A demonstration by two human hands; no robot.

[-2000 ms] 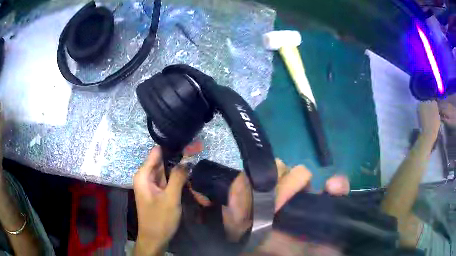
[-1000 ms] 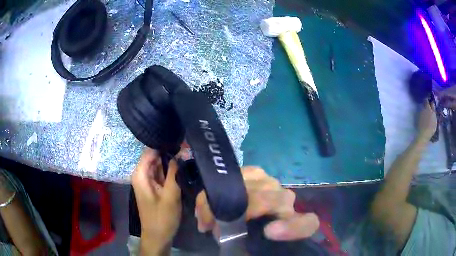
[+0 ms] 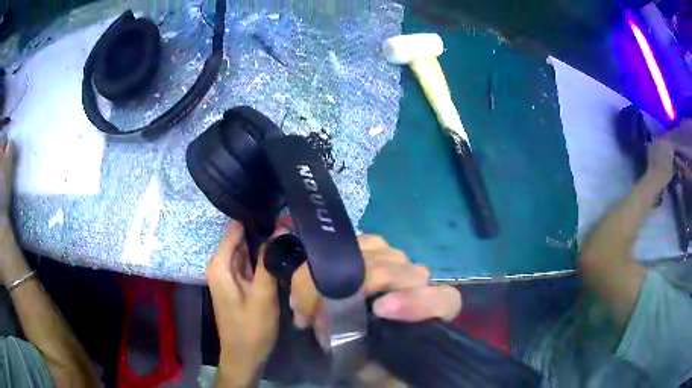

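Black headphones are held up over the bench's near edge. Their padded headband [image 3: 320, 216] with pale lettering arcs toward me, and a silvery slider [image 3: 345, 322] shows at its near end. The far earcup [image 3: 228, 163] is at the upper left of the band. My left hand [image 3: 246, 295] grips the lower part by this earcup. My right hand [image 3: 379, 284] is behind the band, closed around a black electric screwdriver [image 3: 285, 255], whose round end shows between the hands. The screwdriver's tip and its contact point are hidden.
Another headphone [image 3: 129, 61] lies at upper left on the plastic sheet [image 3: 182, 182]. Screws [image 3: 322, 148] lie behind the held band. A mallet [image 3: 448, 114] lies on the green mat [image 3: 523, 174]. Other people's arms show at left [image 3: 34, 303] and right [image 3: 618, 235], with a purple lamp [image 3: 651, 68].
The held headphones and my right hand have moved left, and the band has turned more upright. The screwdriver now shows its round end toward me. The screws have come into view.
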